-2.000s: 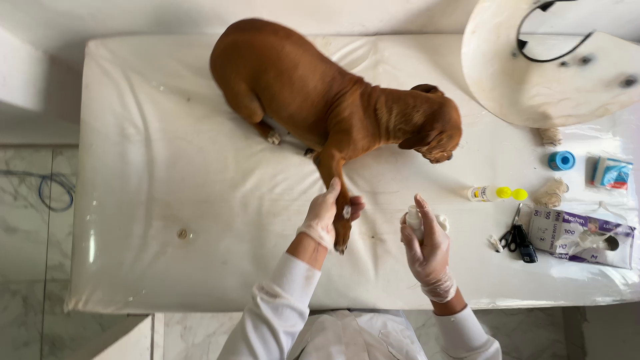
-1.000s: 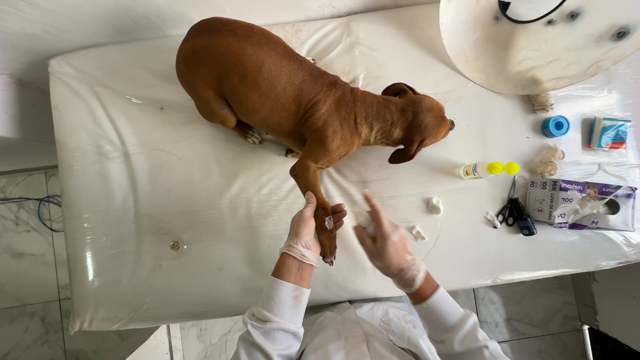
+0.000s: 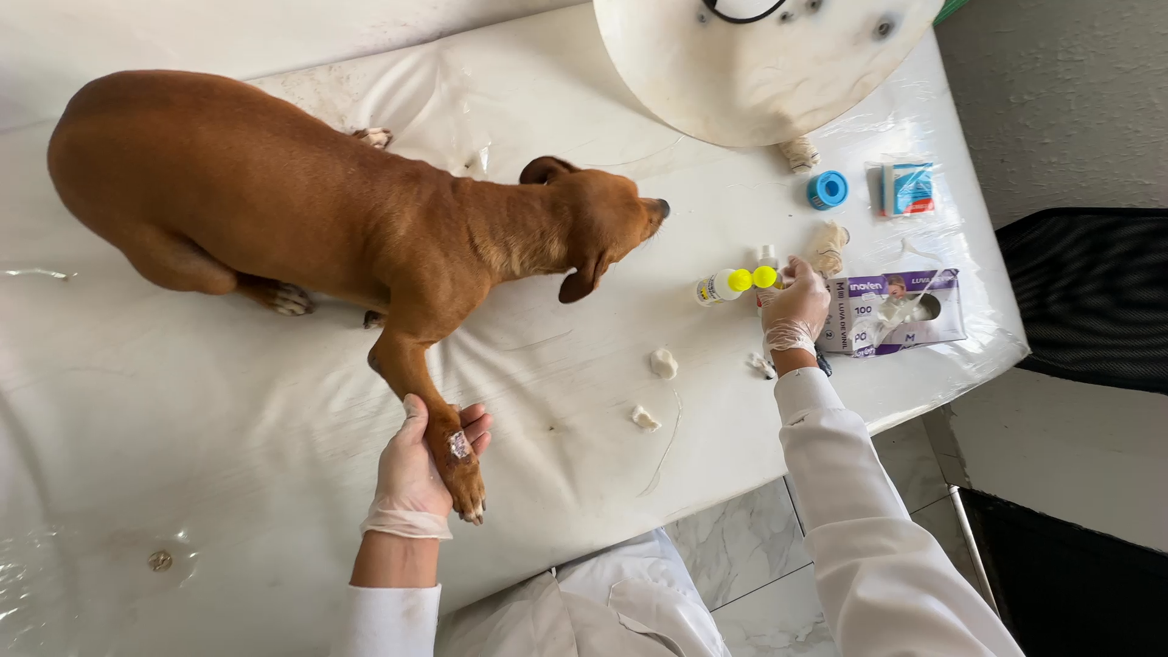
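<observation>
A brown dog (image 3: 274, 192) lies on a table covered in pale plastic, its head toward the right. My left hand (image 3: 420, 465), in a thin clear glove, holds the dog's front leg (image 3: 443, 429) from below. A raw patch with whitish matter (image 3: 459, 444) shows on that leg above the paw. My right hand (image 3: 797, 306), gloved too, is at a small bottle with a clear cap (image 3: 766, 257), its fingers partly hiding it; whether they grip it cannot be told. Touching or close beside it is a white bottle with yellow caps (image 3: 721, 286). Two cotton pieces (image 3: 663, 364) lie nearer me.
A purple and white glove box (image 3: 899, 315) lies right of my right hand, partly over dark-handled scissors. Beyond are a bandage roll (image 3: 829, 245), a blue tape spool (image 3: 828, 190), a wrapped blue and white packet (image 3: 908, 189) and a large plastic cone collar (image 3: 757, 82).
My right hand has moved right, from near the dog's paw to the bottles. The cotton it held two seconds ago is no longer in it. My left hand still supports the leg. The view has shifted.
</observation>
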